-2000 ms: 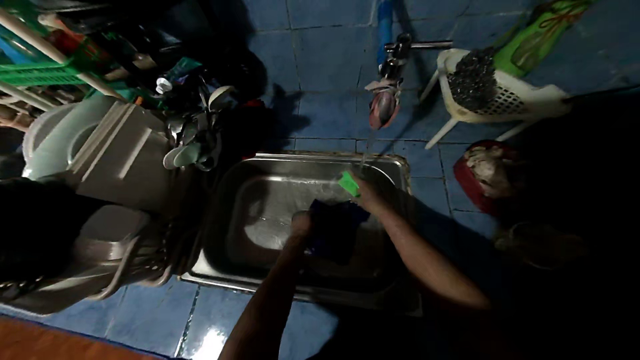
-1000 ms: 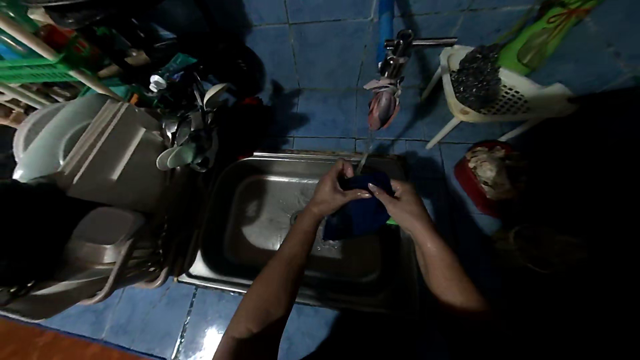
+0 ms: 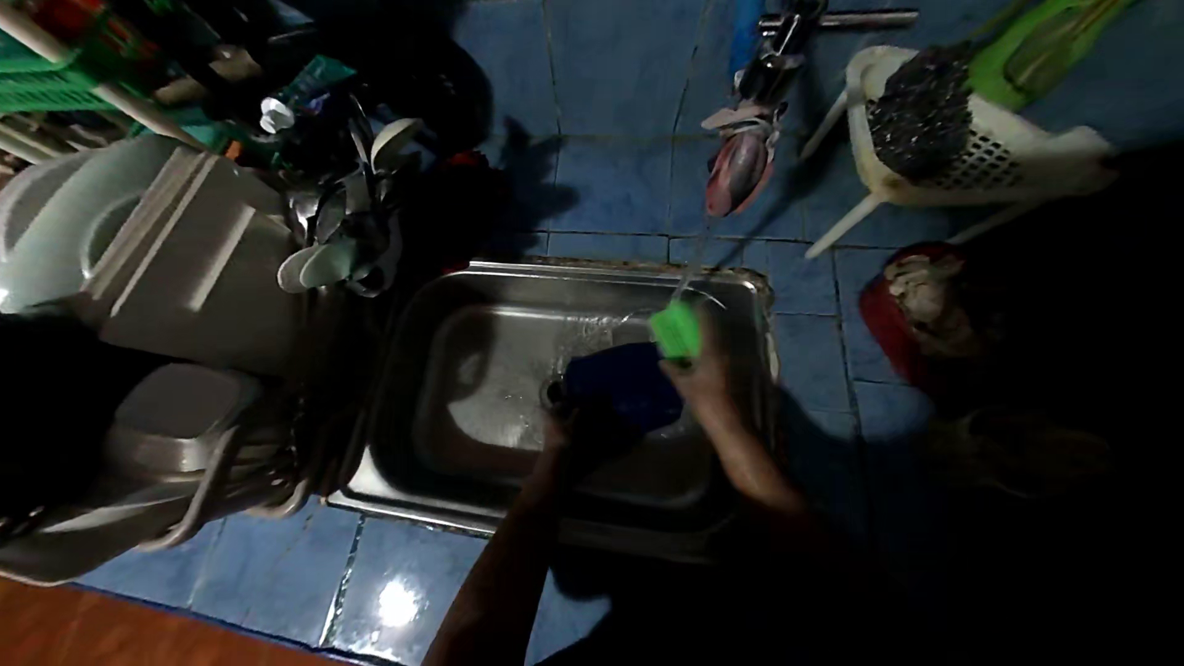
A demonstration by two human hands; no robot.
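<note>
My right hand grips a bright green sponge under a thin stream of water that falls from the faucet. A dark blue item, perhaps a cloth or a soft container, is over the metal sink basin, just left of and below the sponge. My left hand is at the lower left edge of the blue item, near the drain, and seems to hold it; shadow hides most of its fingers. A wet cloth or bag is wrapped around the faucet's spout.
Left of the sink stand plastic containers and a cluster of spoons and ladles. A white perforated plastic stand bearing a dark scouring pad is at the upper right. A red container sits right of the sink on blue tiles.
One second ago both hands held the blue item below the faucet. Now my right hand is on the green sponge under the water, and the blue item and my left hand are lower.
</note>
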